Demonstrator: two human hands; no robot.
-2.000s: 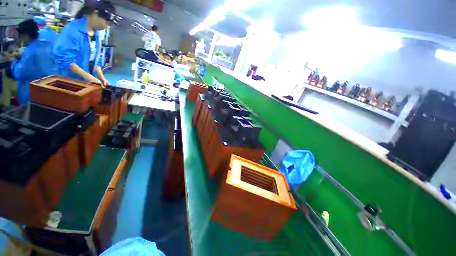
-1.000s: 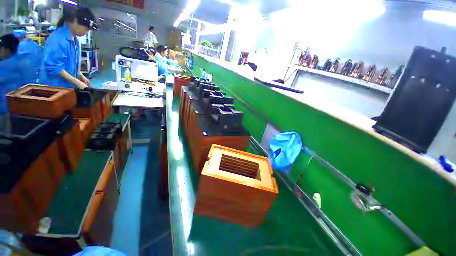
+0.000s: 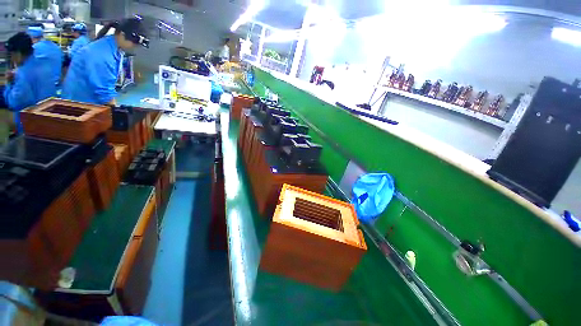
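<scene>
A stack of wooden frames (image 3: 312, 255) stands nearest in front of me on the dark-green bench (image 3: 286, 304). It is orange-brown with a lighter top and a slatted dark opening. Behind it a row of brown stacks (image 3: 255, 172) runs down the bench with black subassemblies (image 3: 299, 148) on top. Neither of my hands shows in the picture. A piece of blue cloth (image 3: 127, 321) is cut off by the bottom edge.
A crumpled blue bag (image 3: 372, 196) and a metal clip (image 3: 470, 260) are on the rail at the right. A lower green bench (image 3: 105, 235) with brown stacks (image 3: 64, 124) stands left across the aisle. A person in blue (image 3: 95, 70) stands beyond it.
The view has shifted, swinging first one way and then partly back. The standing person's head and arms have moved. The stacks on the bench have not visibly moved.
</scene>
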